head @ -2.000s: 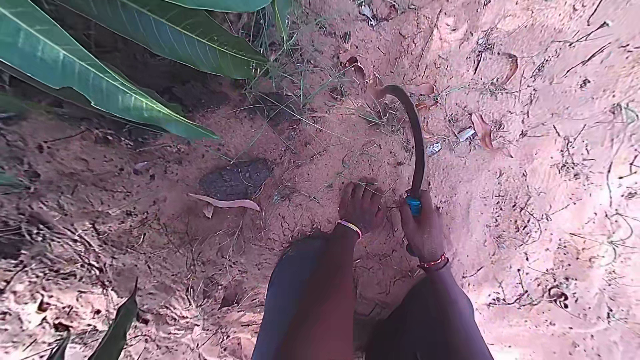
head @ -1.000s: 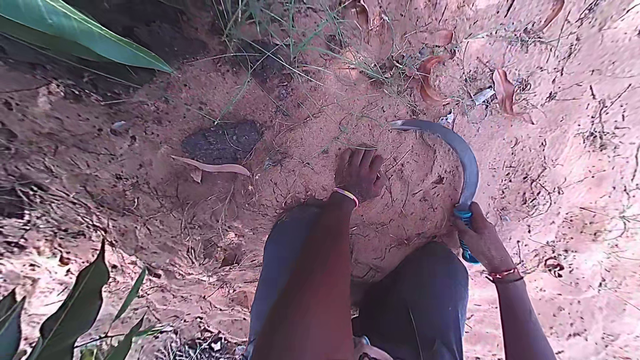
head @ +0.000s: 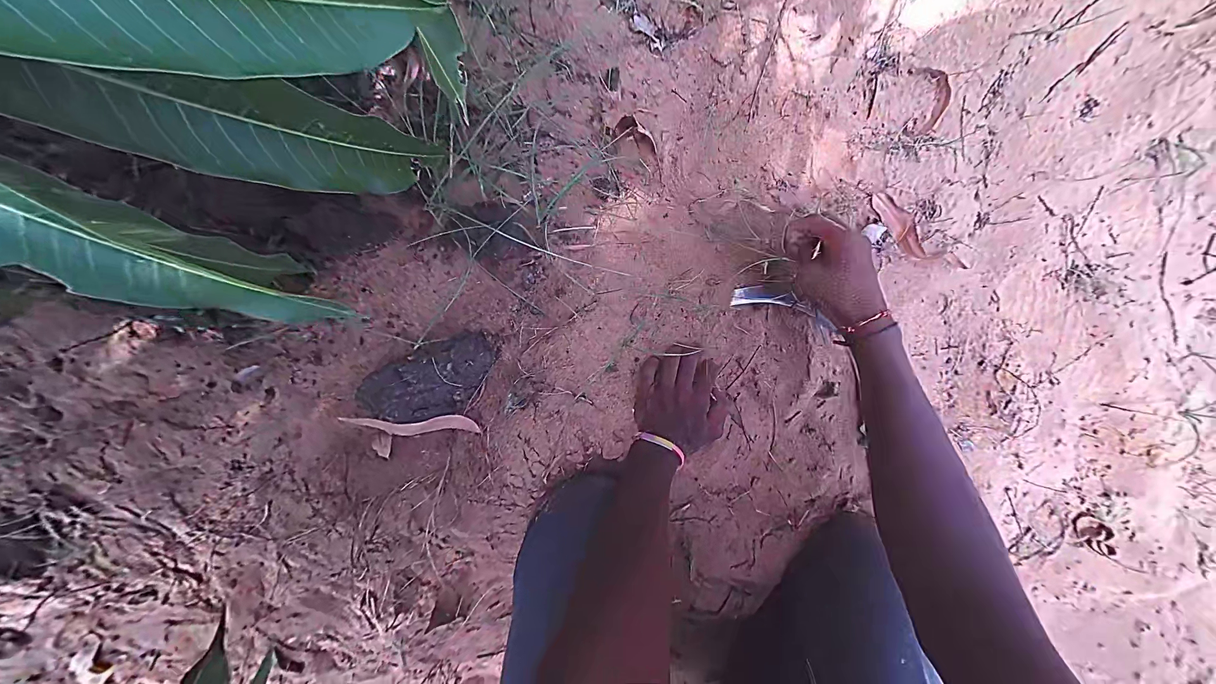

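Note:
My left hand (head: 676,399) rests on the reddish soil just ahead of my knees, fingers slightly spread and holding nothing. To its upper right, my right hand (head: 832,266) is curled above the ground, beside a tuft of thin, blurred grass; whether it grips some of that grass I cannot tell. Part of the sickle's metal blade (head: 763,296) shows just below and left of the right hand. The rest of the sickle, its handle included, is hidden behind that hand and forearm.
Broad green leaves (head: 218,123) hang over the upper left. A dark stone or clod (head: 427,378) lies left of my left hand, with a curled dry leaf (head: 418,426) at its lower edge. Thin green grass (head: 518,180) grows ahead. Another dry leaf (head: 902,226) lies beyond my right hand.
My right hand, which held the sickle by its blue handle, has moved forward and left, off that handle. The sickle blade now lies partly behind the hand. My left hand stays on the soil.

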